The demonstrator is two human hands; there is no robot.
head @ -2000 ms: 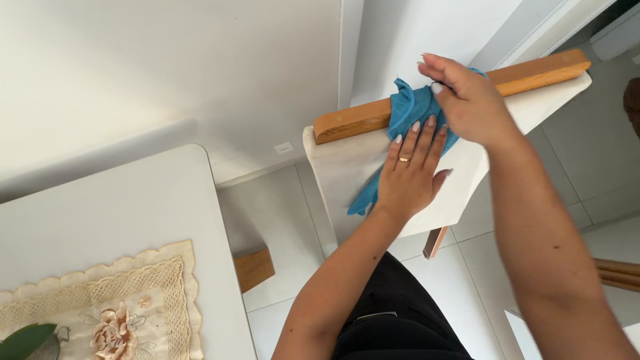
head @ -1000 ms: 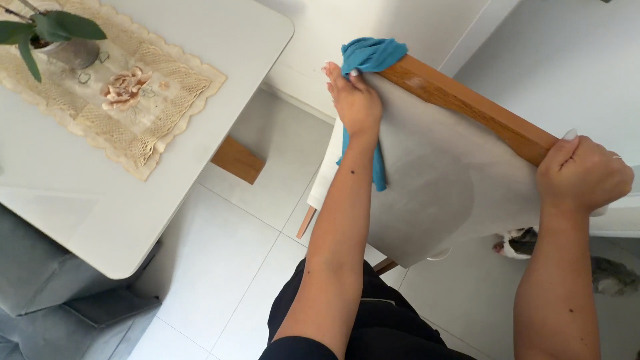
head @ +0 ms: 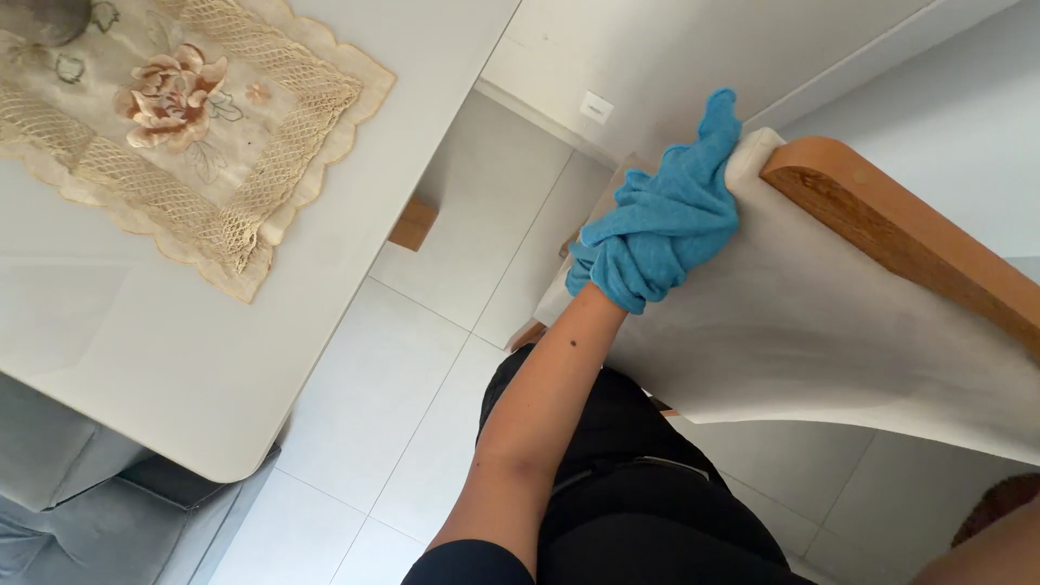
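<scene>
A blue cloth point(head: 666, 219) is wrapped over my left hand point(head: 615, 294), so that only the wrist shows and the fingers are hidden. Hand and cloth are at the side edge of a chair's pale upholstered backrest point(head: 780, 325). A curved wooden rail point(head: 918, 244) runs along the top of this backrest, to the right of the cloth. My right hand is out of view; part of that forearm shows in the bottom right corner.
On the left stands a white table point(head: 325, 268) with a lace-edged table runner point(head: 309, 130). Grey upholstered seating point(head: 106, 520) is at the lower left. Beyond the cloth, the wall point(head: 650, 49) bears a white plate point(head: 597, 106). A brown furry thing point(head: 995, 500) is at the lower right.
The cloth, earlier bunched over the wooden rail's end, now covers my left hand at the backrest's side. My right hand, on the rail's other end a second ago, has left the view.
</scene>
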